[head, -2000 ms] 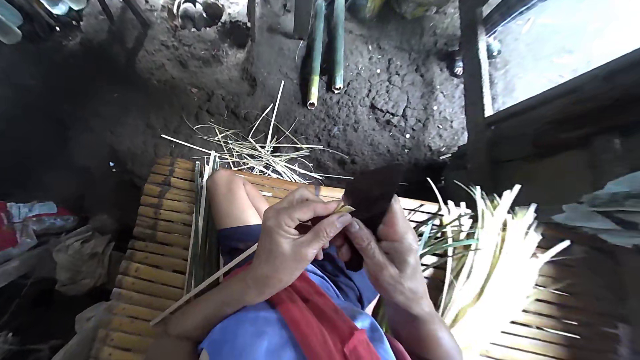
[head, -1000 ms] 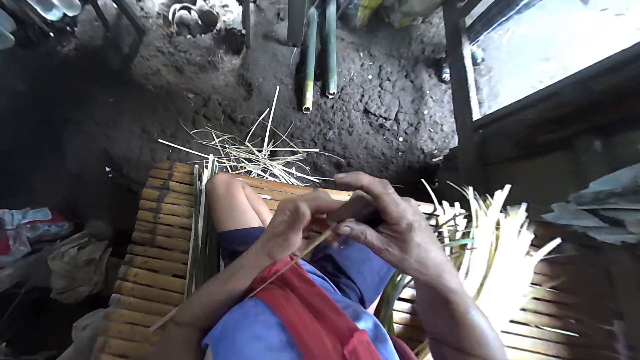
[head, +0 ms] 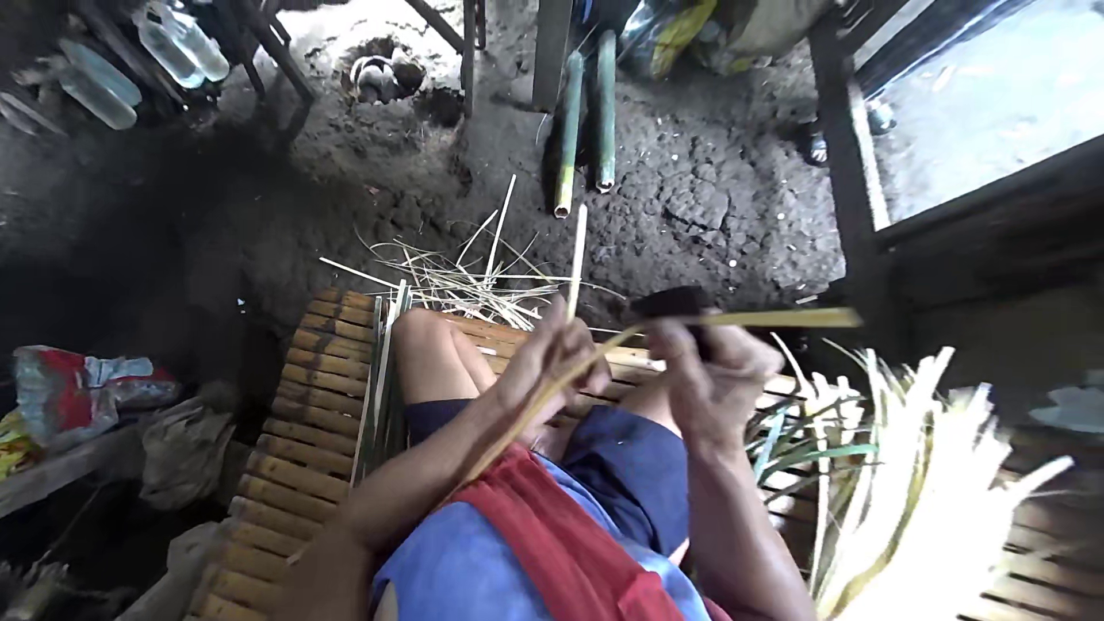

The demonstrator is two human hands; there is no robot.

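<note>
My left hand [head: 556,358] is closed around a thin pale strip [head: 578,259], which sticks up past the fingers. My right hand [head: 716,371] grips a dark flat object [head: 673,302], blurred, whose kind I cannot tell. A longer yellowish strip [head: 776,319] passes at my right hand, its wide end pointing right; it bends down leftward across my left wrist toward the red cloth [head: 552,526] on my lap. Whether my right fingers pinch this strip or it only lies against them is unclear. Both hands are above my knees, apart from each other.
I sit on a bamboo slat bench [head: 302,431]. A bundle of pale strips [head: 914,492] lies at right, green strips [head: 371,405] at left. Loose thin strips [head: 483,289] are scattered in front. Bamboo poles [head: 606,112] lie on the dirt floor; a wooden post [head: 841,147] stands right.
My hands were close together around the dark object two seconds ago and are now apart. The yellowish strip now extends out to the right, and a pale strip stands up from my left hand.
</note>
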